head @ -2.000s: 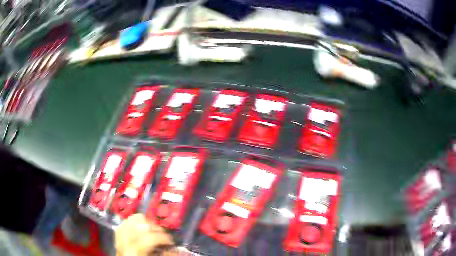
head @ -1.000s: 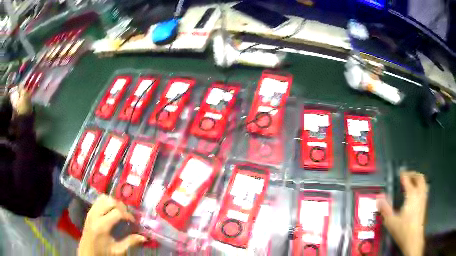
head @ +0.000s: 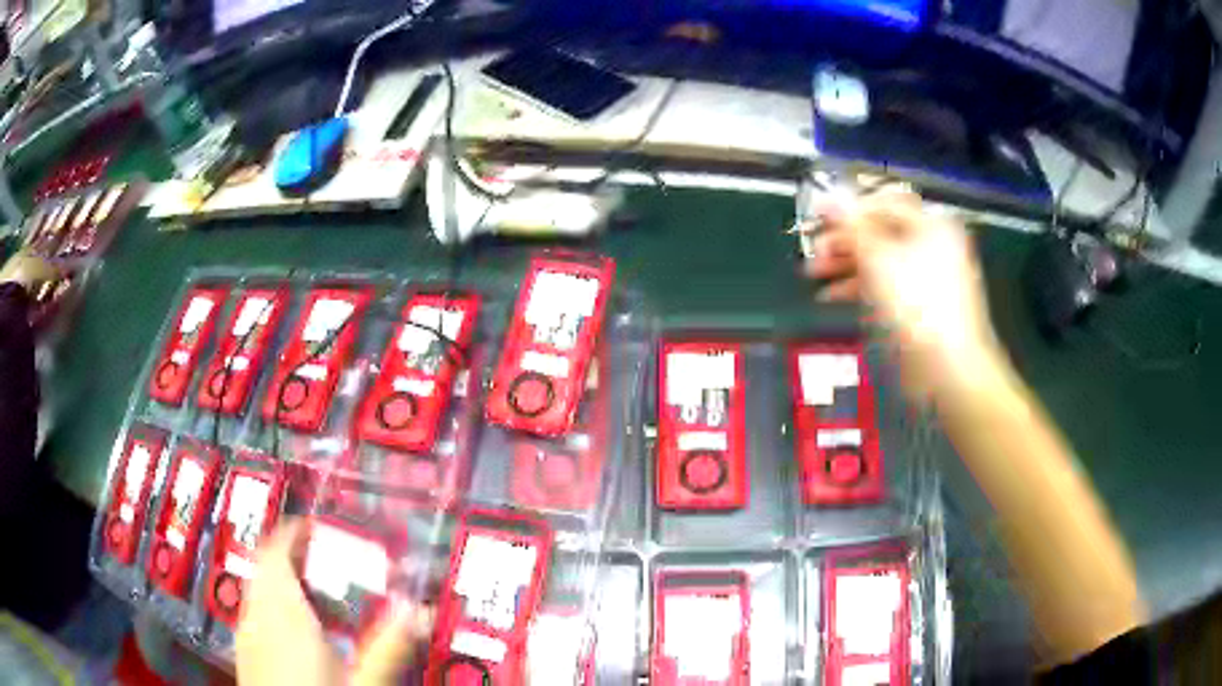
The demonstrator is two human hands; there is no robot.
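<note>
Clear blister trays [head: 643,547] hold red units in two rows; the left tray overlaps another with units beneath. One red unit [head: 547,345] lies at the back, another [head: 493,590] at the front. My left hand [head: 302,619] is at the front edge, thumb and fingers either side of a blurred red unit [head: 351,566], which it grips. My right hand [head: 895,255], blurred, is stretched out over a white barcode scanner [head: 812,212] below the monitor; its fingers are curled round the handle, which is mostly hidden. Thin black leads run across the left units.
A second white scanner [head: 523,212] lies at the back. A blue mouse [head: 311,154] and dark slab [head: 558,82] are on the shelf. A pale mouse [head: 842,97] is on a dark pad. A black scanner [head: 1075,275] stands right. A coworker's hand [head: 30,271] is far left.
My right hand has moved from the right tray's edge up to the white scanner. My left hand has moved in over the front row to a unit. The view has shifted.
</note>
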